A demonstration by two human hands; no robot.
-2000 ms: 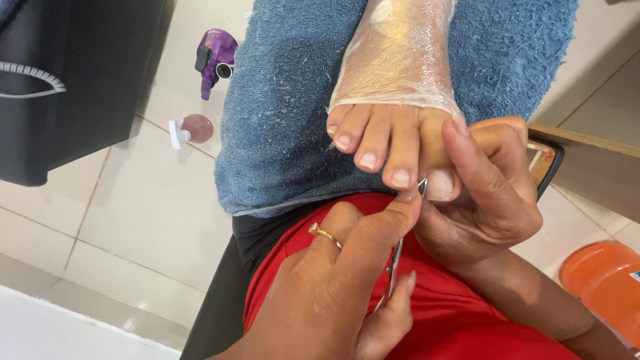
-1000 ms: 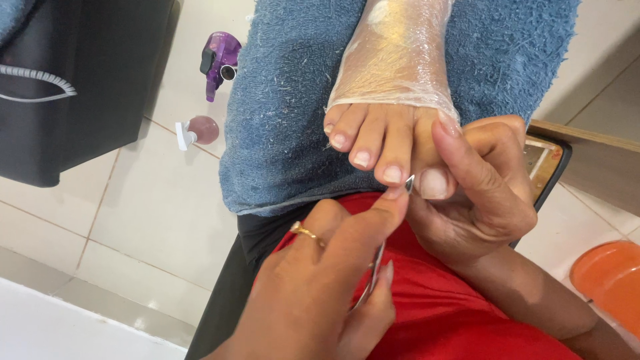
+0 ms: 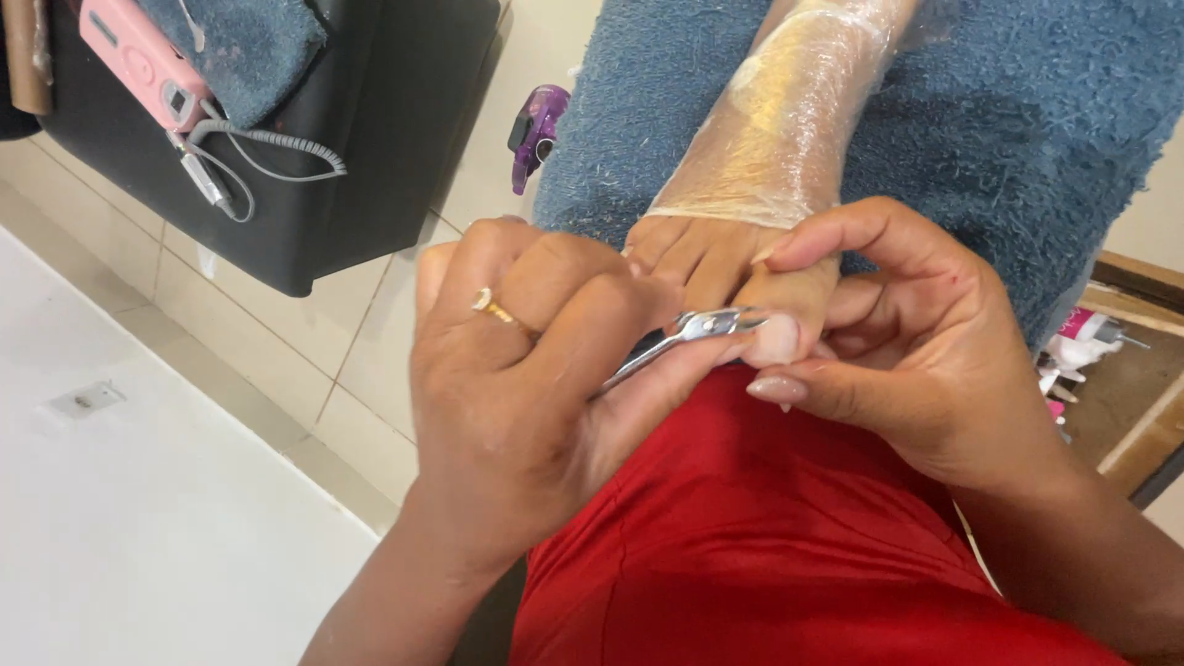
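Note:
My left hand (image 3: 527, 370), with a ring on one finger, grips a metal cuticle nipper (image 3: 712, 324). The nipper's jaws lie at the inner edge of the big toenail (image 3: 773, 340), on the side toward the other toes. Around the big toe, my right hand (image 3: 916, 342) has fingers on its top and side and the thumb near its tip. The foot (image 3: 777, 129) is wrapped in clear plastic film, with bare toes, and rests on a blue towel (image 3: 999, 148). My left hand partly hides the smaller toes. Red cloth (image 3: 786, 536) lies below both hands.
At upper left, a pink device (image 3: 148, 65) with a coiled cord and metal handpiece (image 3: 203, 180) lies on a black surface (image 3: 370, 120). A purple bottle (image 3: 536, 134) is beside the towel. Small bottles (image 3: 1082, 338) stand in a wooden tray at right. A white surface (image 3: 166, 518) is at lower left.
My left hand has turned, and the nipper jaws now point right, onto the big toenail. My right thumb has moved from above the big toe to near its tip. The view has shifted.

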